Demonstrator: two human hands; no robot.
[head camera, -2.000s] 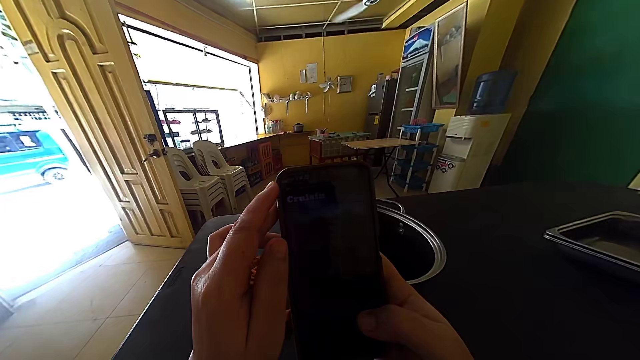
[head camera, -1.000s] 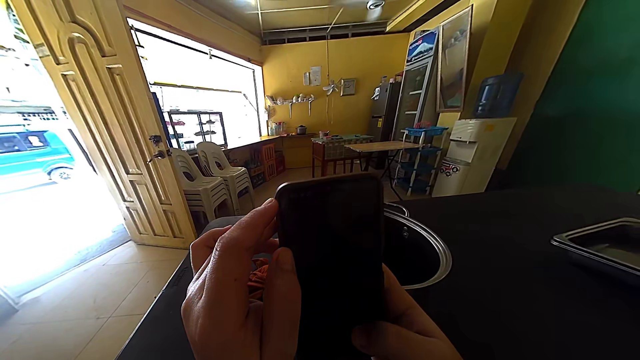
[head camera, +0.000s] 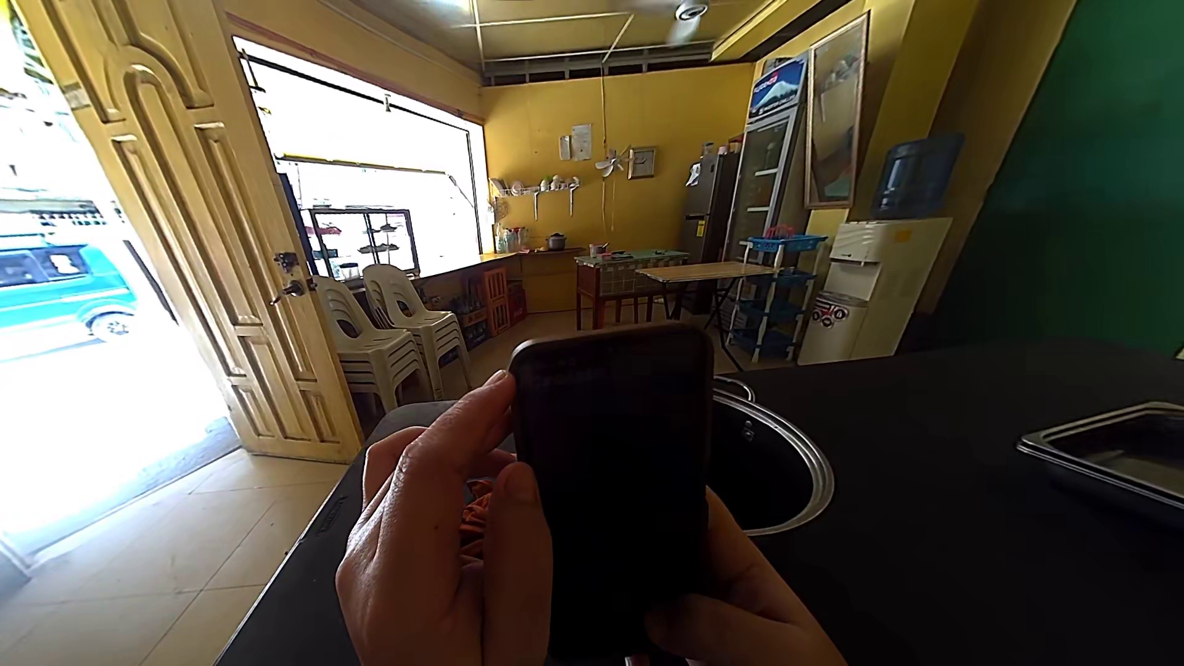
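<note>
A smartphone (head camera: 615, 490) with a dark screen stands upright in front of me, held between both hands. My left hand (head camera: 444, 536) grips its left edge, the thumb and a finger against the side. Around the lower right edge wraps my right hand (head camera: 749, 592), its thumb over the bottom of the screen. Behind the phone is a metal pot (head camera: 819, 453) with a shiny rim, partly hidden. Something orange (head camera: 474, 509) shows between the fingers of my left hand; I cannot tell what it is.
The pot rests on a black table (head camera: 943, 555), with a rectangular metal tray (head camera: 1101, 427) at the right. Beyond are stacked white plastic chairs (head camera: 416, 324), a wooden door (head camera: 231, 250), a folding table (head camera: 708, 271), a blue shelf rack (head camera: 772, 296) and a water dispenser (head camera: 874, 287).
Faint lettering was visible on the phone's screen two seconds ago; the screen now looks dark. Both hands keep hold of the phone.
</note>
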